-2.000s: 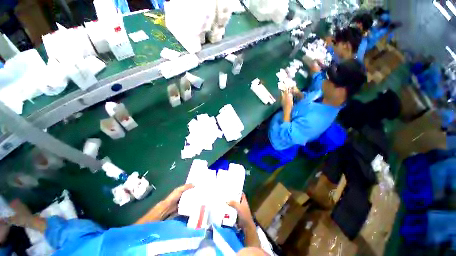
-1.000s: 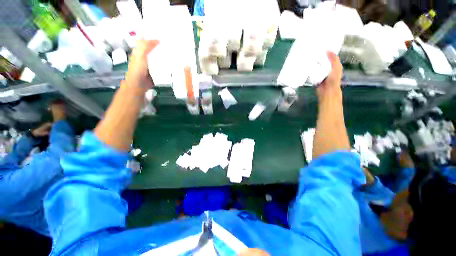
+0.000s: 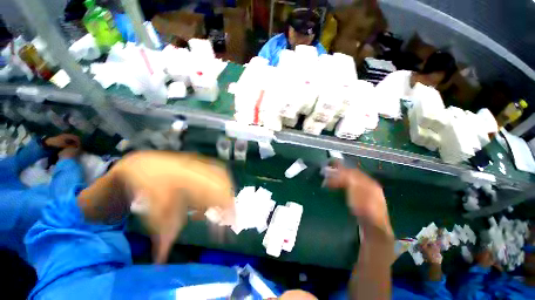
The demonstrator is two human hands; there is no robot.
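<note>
My left hand (image 3: 176, 181) is large and blurred over the bench at left centre. Its fingers are spread and I see nothing held in it; its fingertips overlap the left edge of a loose pile of white inserts (image 3: 251, 210). My right hand (image 3: 365, 190) is blurred at right centre, with a small pale item (image 3: 333, 170) at its fingertips; whether it grips this is unclear. A neat stack of flat white cartons (image 3: 283, 229) lies right of the inserts. Stacked white cartons (image 3: 258, 96), one with a red stripe, stand on the raised shelf.
The shelf edge (image 3: 363, 149) crosses behind my hands. Small open cartons (image 3: 240, 149) and a tilted white one (image 3: 295, 168) are on the green bench (image 3: 328, 234). More carton piles (image 3: 451, 132) stand at right. A slanted metal post (image 3: 94, 88) is at left. Workers sit alongside and opposite.
Both hands have come down from the shelf to the bench and no longer hold the large white carton bundles. White carton stacks now stand on the shelf. The view has shifted and tilted.
</note>
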